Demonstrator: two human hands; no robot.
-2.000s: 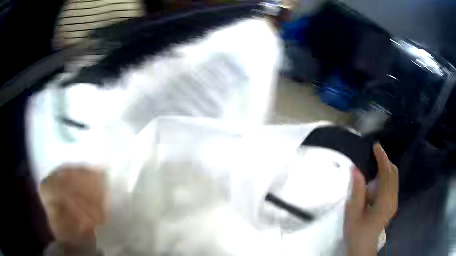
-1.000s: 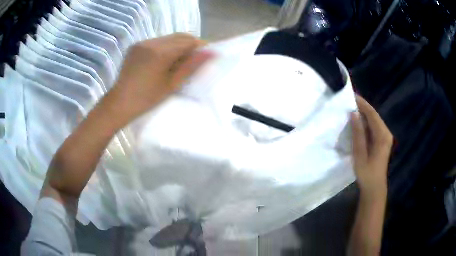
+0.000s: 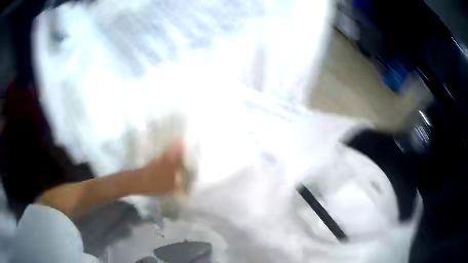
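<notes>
A white shirt (image 3: pixel 246 195) spreads across the middle and lower right, badly blurred. A black bar of its hanger (image 3: pixel 322 213) shows inside the neck opening, and a wide black curved band (image 3: pixel 385 159) lies around the far side of the collar. My left hand (image 3: pixel 167 169) is at the shirt's left part, fingers bent against white cloth. Blur hides whether it grips the cloth. My right hand is not in view.
More white shirts (image 3: pixel 179 31) hang close together at the upper left, blurred. Tan floor (image 3: pixel 349 87) shows beyond the shirt. Dark shiny garments (image 3: pixel 446 128) stand at the right. A dark shoe-like shape (image 3: pixel 183 251) is at the bottom.
The view has swung, and the held shirt now sits lower and further right. My left hand has moved down from the shirt's upper edge. My right hand has left the picture.
</notes>
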